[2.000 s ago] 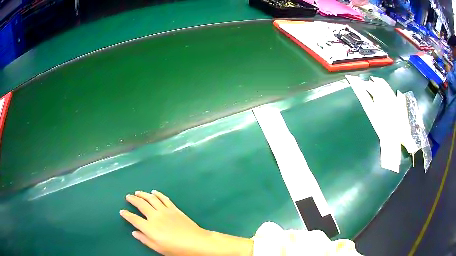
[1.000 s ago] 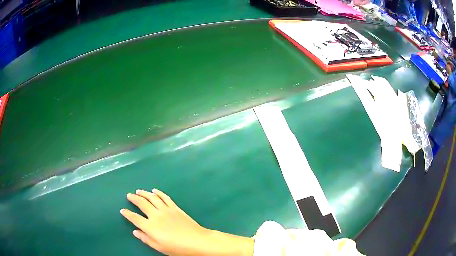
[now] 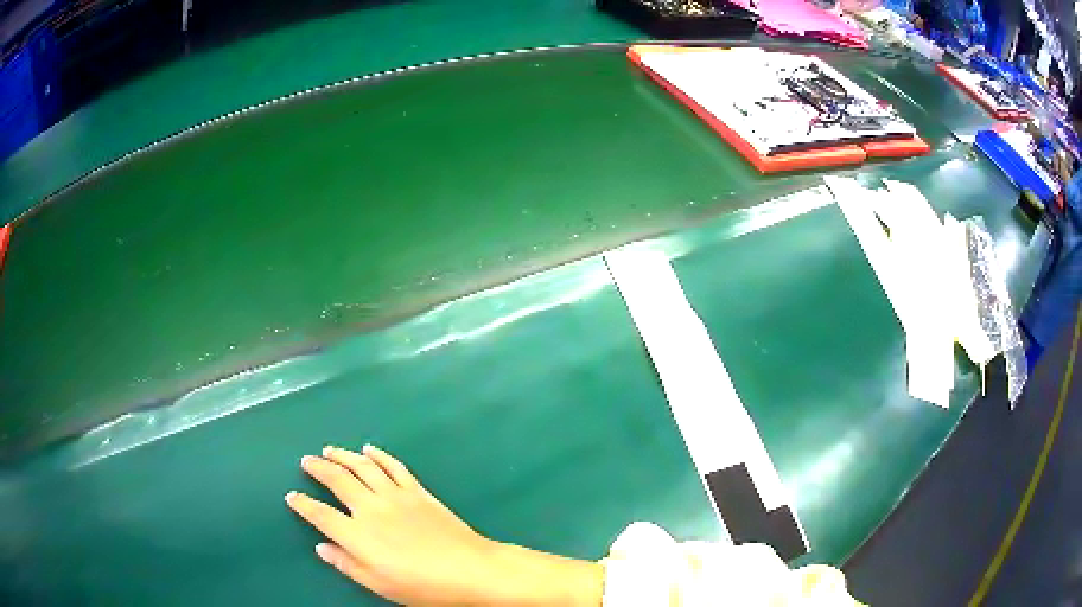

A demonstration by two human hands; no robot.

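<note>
My right hand (image 3: 398, 534) lies palm down on the green bench top (image 3: 510, 439) at the lower middle, fingers spread and pointing up and left, holding nothing. Its pale sleeve comes in from the bottom right. My left hand is not in view. Right of my hand lies a long white release-paper strip (image 3: 679, 356) with a black tape patch (image 3: 755, 512) at its near end. My hand does not touch it. The nearest unit, a white metal back panel (image 3: 724, 101) on red-orange padding (image 3: 813, 159), lies farther off at the upper right, with dark cables and parts on it.
Several white strips (image 3: 931, 296) lie in a pile at the bench's right. A green belt (image 3: 392, 190) runs beyond the bench edge. More units, one on blue (image 3: 1014, 164), stand farther right. A black tray (image 3: 676, 14) and pink item (image 3: 807, 19) are at the back. A red-orange edge shows far left.
The panel on its padding has moved slightly left along the belt. The red-orange edge at the far left has slid farther out of view. My right hand has stayed still.
</note>
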